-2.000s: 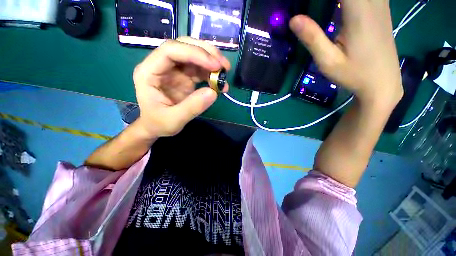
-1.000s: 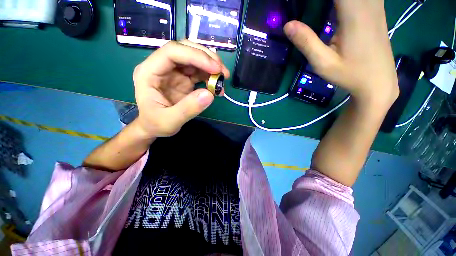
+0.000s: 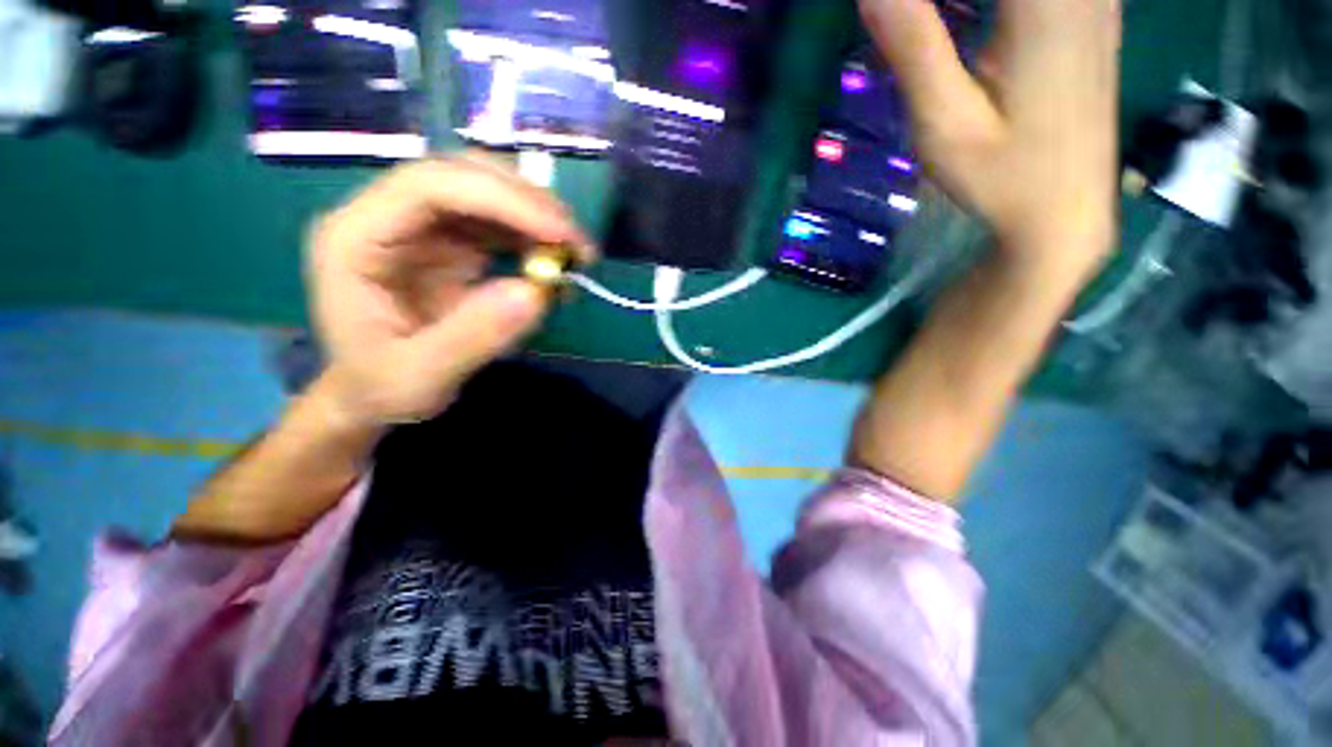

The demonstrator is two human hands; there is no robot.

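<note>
My left hand [image 3: 424, 285] pinches a small gold smart ring [image 3: 545, 269] between thumb and fingertips, just above the mat's front edge. My right hand [image 3: 1008, 146] holds nothing; its thumb is spread and its fingers are cut off by the top edge. It is over the right side of the rightmost lit phone [image 3: 847, 190]. A tall dark test phone [image 3: 679, 161] with a purple spot on its screen lies between the hands. The picture is blurred.
Two more lit phones, one [image 3: 333, 80] at left and one [image 3: 529, 73] beside it, lie on the green mat [image 3: 146, 219]. White cables [image 3: 760, 365] loop along the front. A round black case [image 3: 139, 95] is far left. A white label [image 3: 1212, 161] and clear plastic are at right.
The whole view has shifted, so phones and hands sit further left. The ring is still pinched in my left hand and appears turned. My right hand is higher in the picture.
</note>
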